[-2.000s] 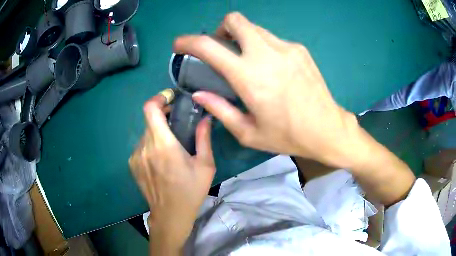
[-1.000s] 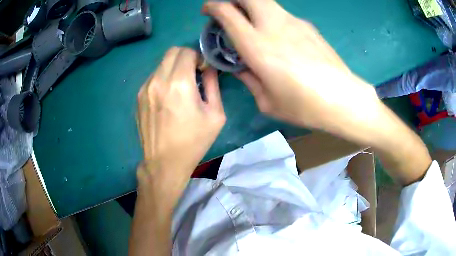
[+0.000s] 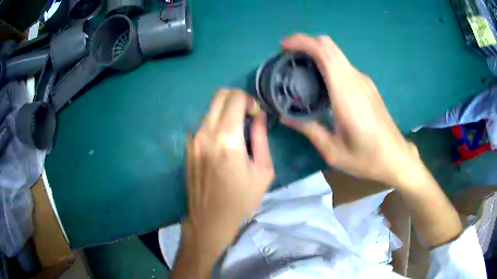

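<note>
A dark grey dryer body [image 3: 297, 87] is held over the green bench. Its round open end faces the camera and shows a spoked ring and round hub inside, slightly blurred. My right hand [image 3: 354, 109] is closed around the right side of the barrel, with fingers above and thumb below. My left hand [image 3: 231, 147] grips the narrow dark handle below and left of the barrel; the hand hides most of it. A yellowish band sits on a left fingertip, close to the barrel.
Several grey handled housings [image 3: 163, 35] lie piled at the upper left, one with a red wire. A translucent liner [image 3: 19, 180] and brown carton [image 3: 46, 212] are at left. A yellow-labelled stack [image 3: 480, 30] is upper right. Another person's sleeve [image 3: 463, 111] is at right.
The barrel has turned from side-on so its open end faces the camera. Both hands have shifted right in the picture with it. The view has also moved.
</note>
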